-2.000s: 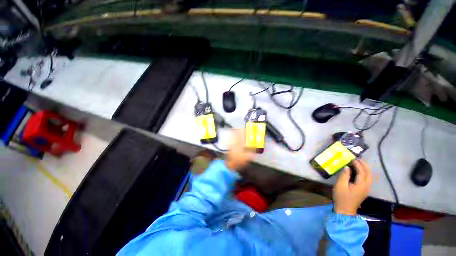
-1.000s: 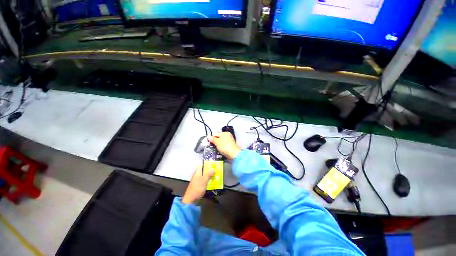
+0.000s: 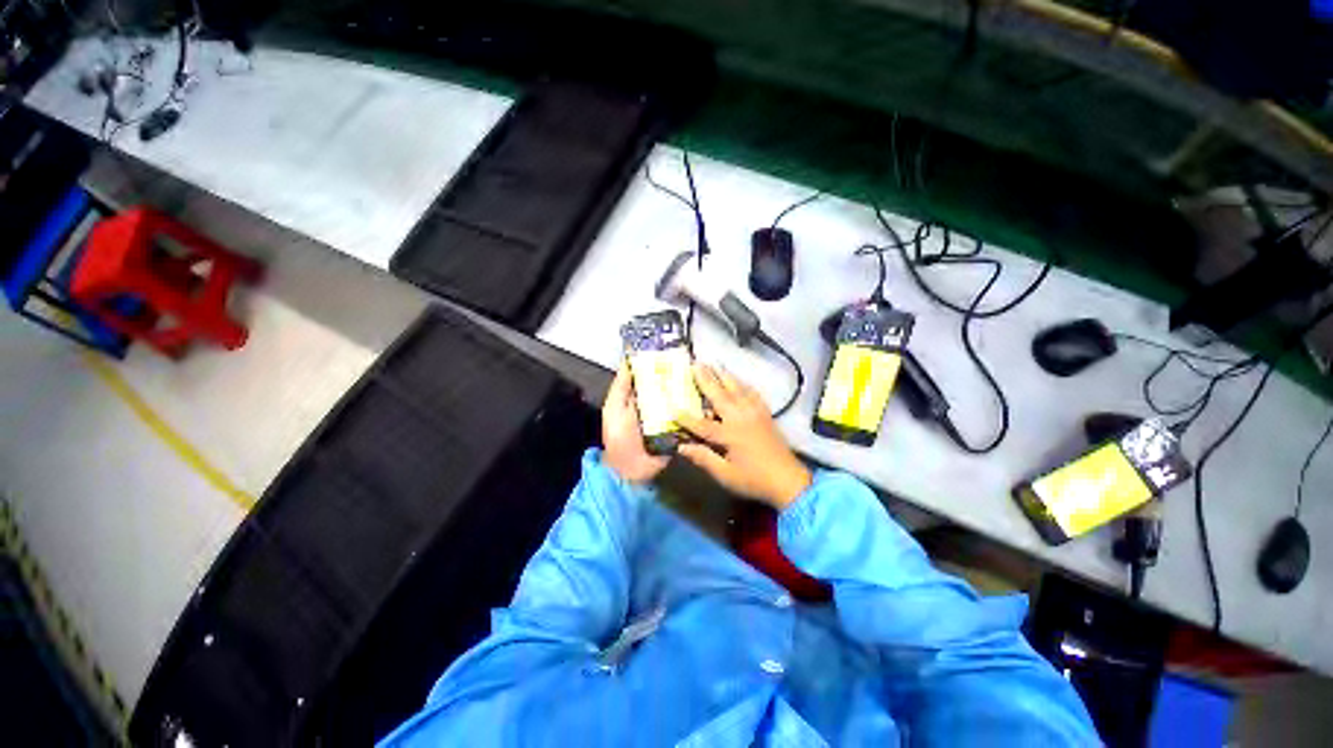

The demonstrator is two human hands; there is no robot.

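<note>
My left hand (image 3: 626, 430) holds a smartphone (image 3: 655, 348) with a yellow card on it, at the bench's front edge. My right hand (image 3: 749, 439) touches the card and the phone's right side. No cable shows in this phone's top end. A loose black lead (image 3: 699, 234) lies above it, beside a handheld scanner (image 3: 740, 317). A second phone with a yellow card (image 3: 860, 380) lies to the right with a cable at its top. A third phone with a card (image 3: 1099, 487) lies tilted farther right.
Black computer mice (image 3: 772, 263) lie on the white bench (image 3: 585, 314). One black tray (image 3: 526, 205) lies across the bench and another (image 3: 351, 512) stands at my left. A red stool (image 3: 154, 278) is on the floor, far left. Cables run behind the phones.
The left phone is lifted off the bench towards me and is apart from its cable. My right hand has moved from its top end to its lower right side. The view has tilted down.
</note>
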